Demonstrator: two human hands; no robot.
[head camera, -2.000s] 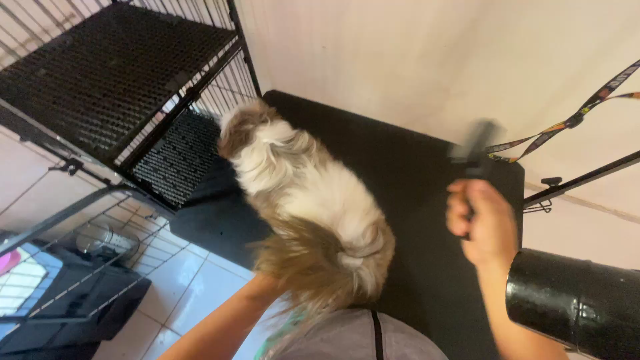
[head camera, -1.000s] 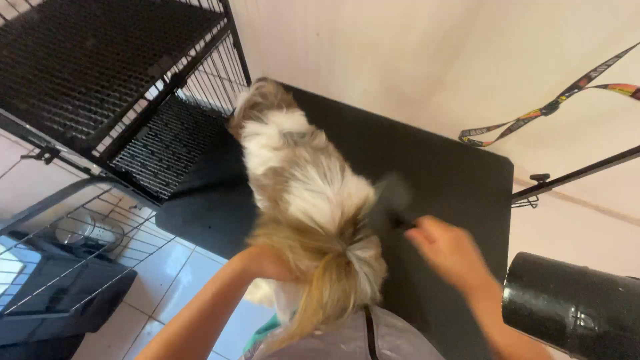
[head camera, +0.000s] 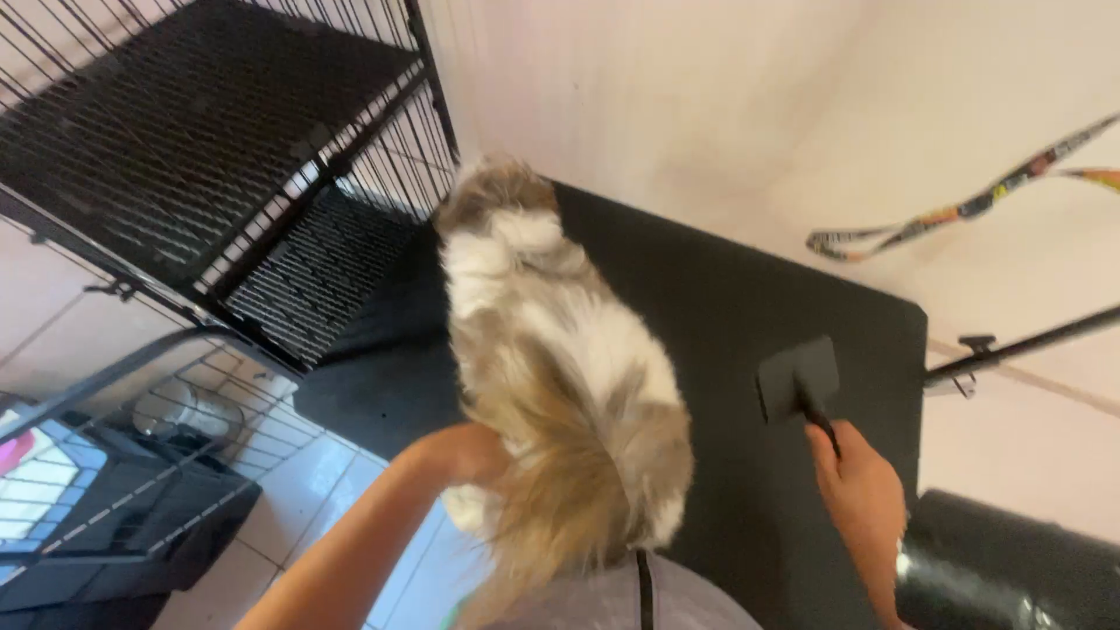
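A long-haired white and brown dog (head camera: 577, 350) stands on a black grooming table (head camera: 744, 289), its head toward the wall and its bushy tail toward me. My left hand (head camera: 472, 459) is at the dog's left rear, with the fingers hidden in and behind the tail hair. To the right of the dog, my right hand (head camera: 862, 477) grips the handle of a black slicker brush (head camera: 798, 378). The brush is over the table, apart from the coat, with its flat back facing up.
A black wire cage (head camera: 324, 166) with slatted shelves stands at the left, and an open wire door (head camera: 210, 437) extends below it. A patterned strap (head camera: 954, 210) hangs at the right above a metal arm (head camera: 1032, 346). A shiny black cylinder (head camera: 1006, 560) is at lower right.
The brush in my right hand went from raised at the right to the dog's rump, and is now off the coat to the right. My left hand stays by the tail.
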